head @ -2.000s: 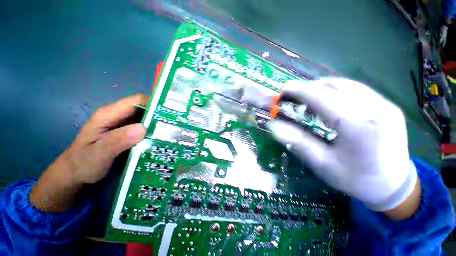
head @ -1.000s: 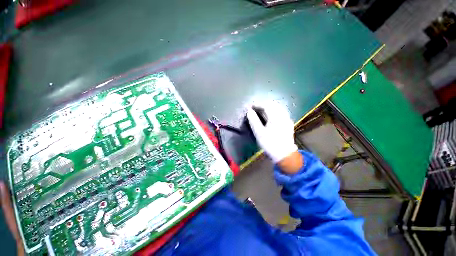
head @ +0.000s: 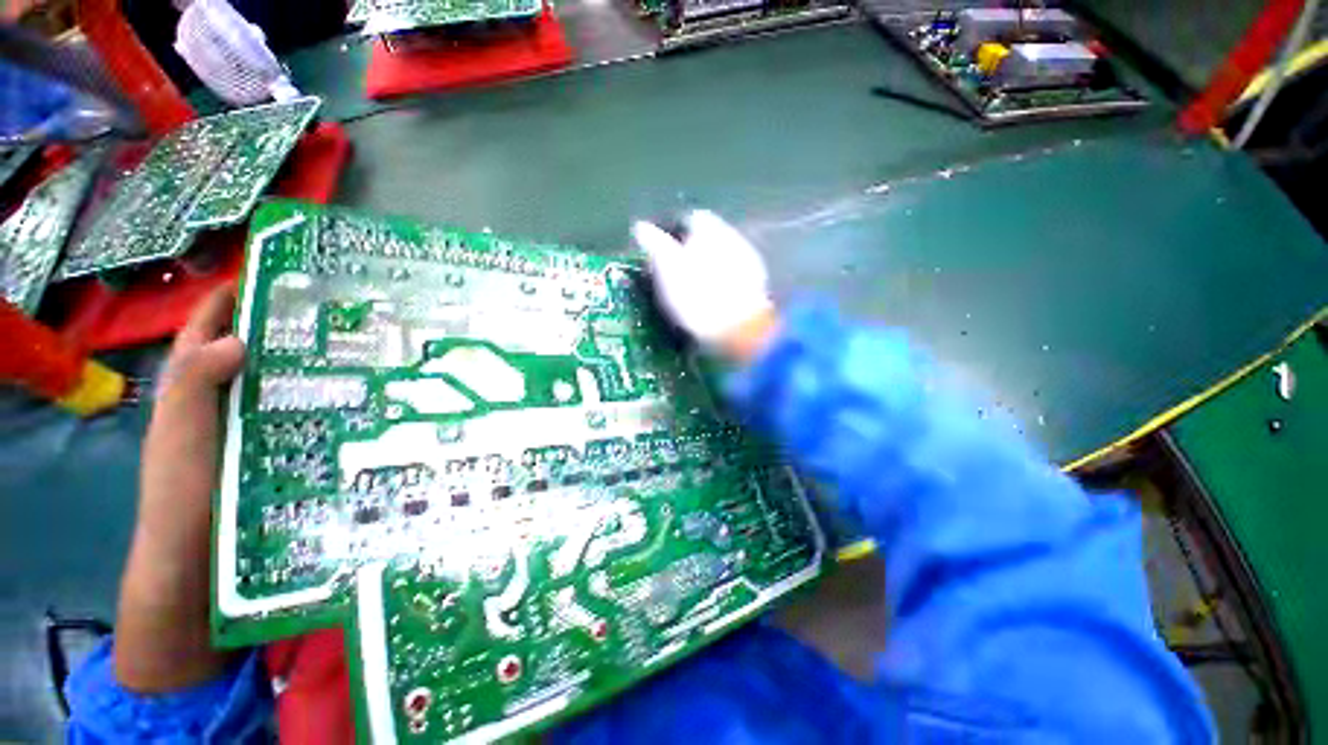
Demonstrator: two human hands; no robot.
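Observation:
The large green circuit board [head: 481, 422] lies solder side up and slightly tilted in front of me. My bare left hand [head: 204, 349] grips its left edge, with the thumb at the rim and the other fingers partly hidden. My right hand [head: 709, 277], in a white glove, is at the board's upper right corner. It is closed around a small dark object [head: 673, 229], which is blurred and mostly hidden by the glove. A red support [head: 310, 684] shows under the board at the lower left.
Other green boards on red supports [head: 466, 56] lie at the far left. Another person's white-gloved hand [head: 233, 51] is beside them. Metal-framed units [head: 1020, 61] stand at the back. Red-orange posts [head: 1253, 58] rise at both sides. Yellow edging [head: 1209, 396] borders the bench at right.
The view has swung left and up. My right hand has moved from the bench right of the board to its upper right corner. My left hand now shows more fully at the left edge.

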